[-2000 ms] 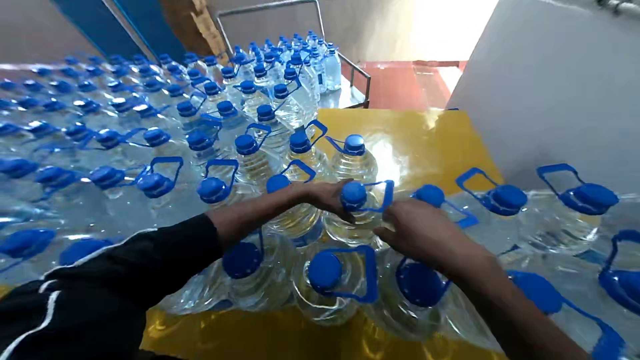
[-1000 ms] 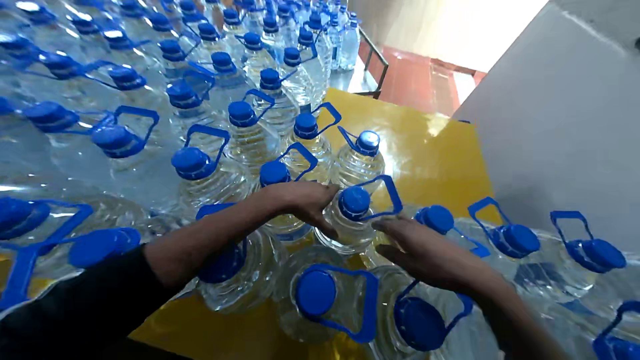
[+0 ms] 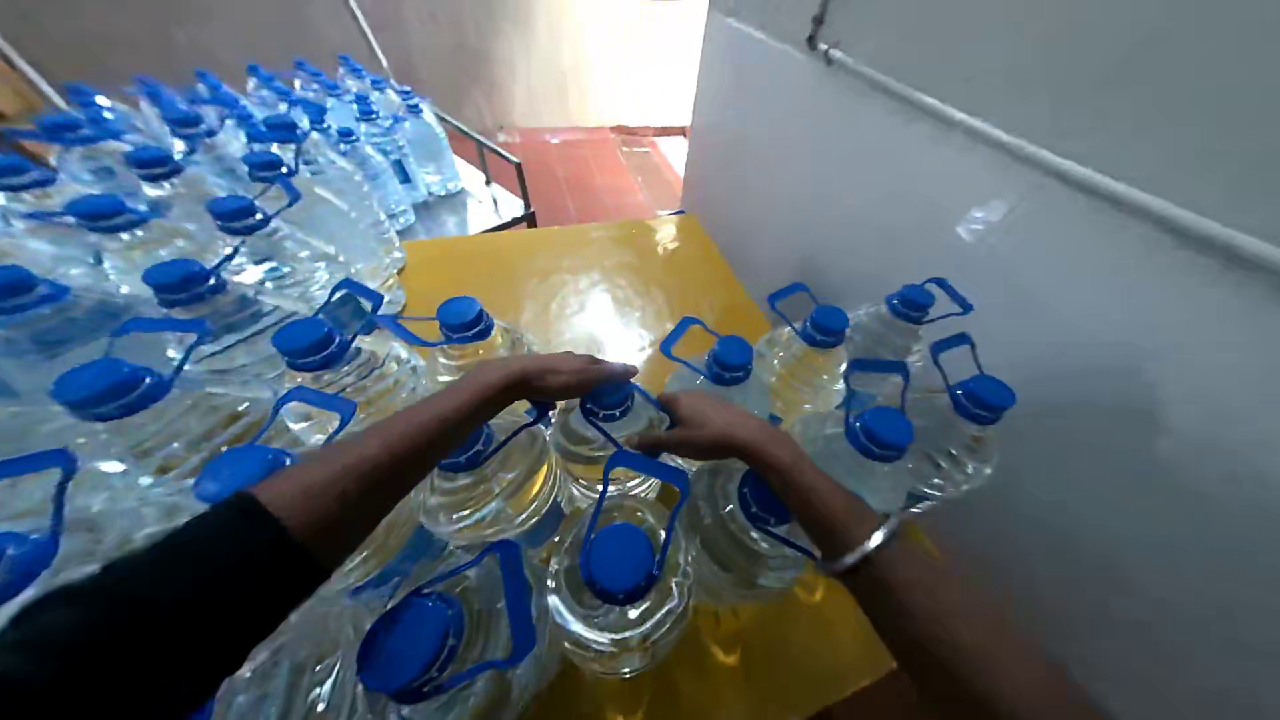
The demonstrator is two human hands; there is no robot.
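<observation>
Large clear plastic bottles with blue caps and blue carry handles stand on a glossy yellow tabletop [image 3: 540, 265]. My left hand [image 3: 575, 377] lies over the cap of one middle bottle [image 3: 608, 400], its fingertips touching the cap. My right hand [image 3: 705, 425] is at the same bottle's right side, thumb and fingers near its blue handle; how firmly it grips is hidden. Directly in front of that bottle, a nearer one [image 3: 620, 565] stands with its handle raised. Another bottle [image 3: 490, 480] is close on the left, partly under my left forearm.
Many similar bottles [image 3: 180, 400] crowd the left side. Farther back, smaller bottles [image 3: 425, 150] stand on a metal surface with a rail [image 3: 520, 190]. Several bottles [image 3: 880, 435] stand at the right beside a grey wall [image 3: 1000, 300] carrying a pipe [image 3: 1000, 145]. Red floor [image 3: 590, 175] shows beyond the table.
The view has swung to the right, showing more of the wall. My left hand has moved from the left side of a bottle onto a cap.
</observation>
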